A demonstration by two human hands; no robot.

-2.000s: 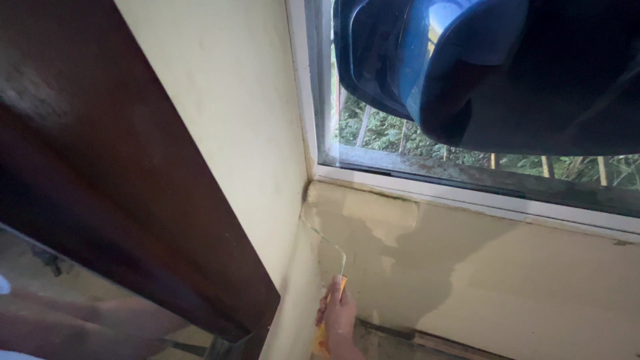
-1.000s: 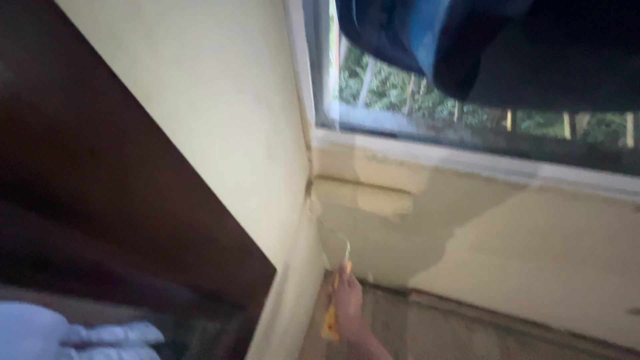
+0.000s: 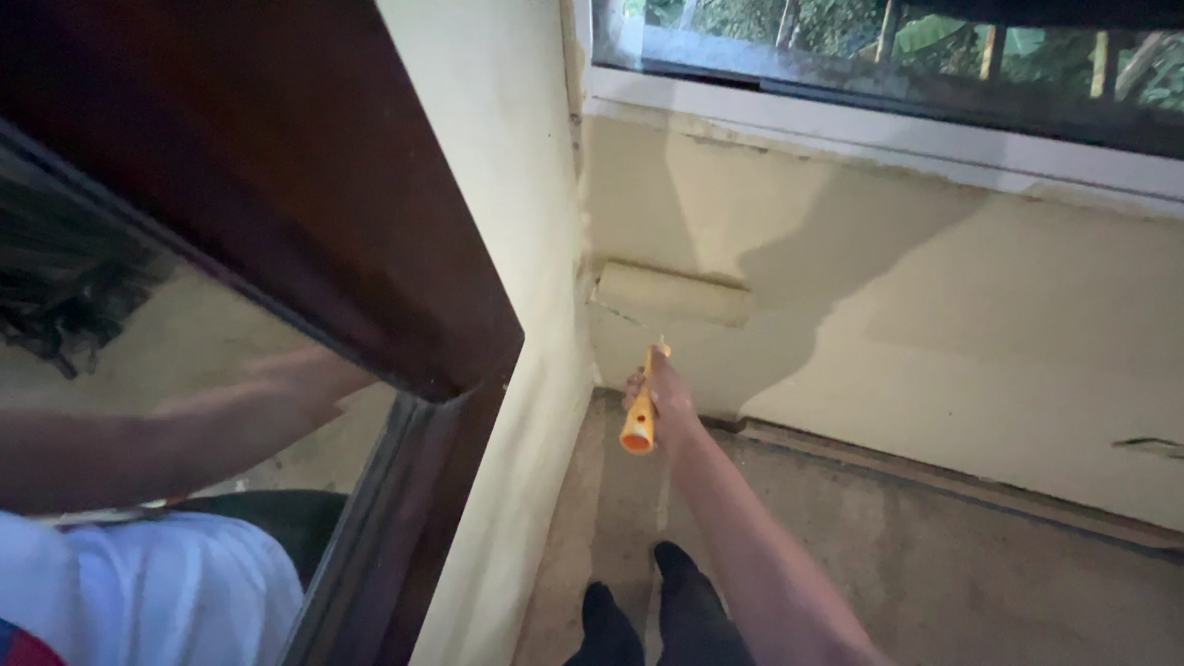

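Note:
My right hand is closed around the orange-yellow plastic handle of a paint roller. The roller's cream-coloured sleeve lies against the cream wall below the window, with its left end close to the inner corner. A thin wire frame runs from that end to the handle, whose hollow butt faces me. Shadows of the arm and roller fall across the wall. My left hand is out of view.
A dark wooden frame with a reflecting pane juts in at left, beside the side wall. The white window frame is above. My feet stand on the brownish floor, near a narrow ledge along the wall.
The roller has moved down the wall, from just below the window frame to lower near the floor, with my right hand on its handle throughout. The view has tilted downward.

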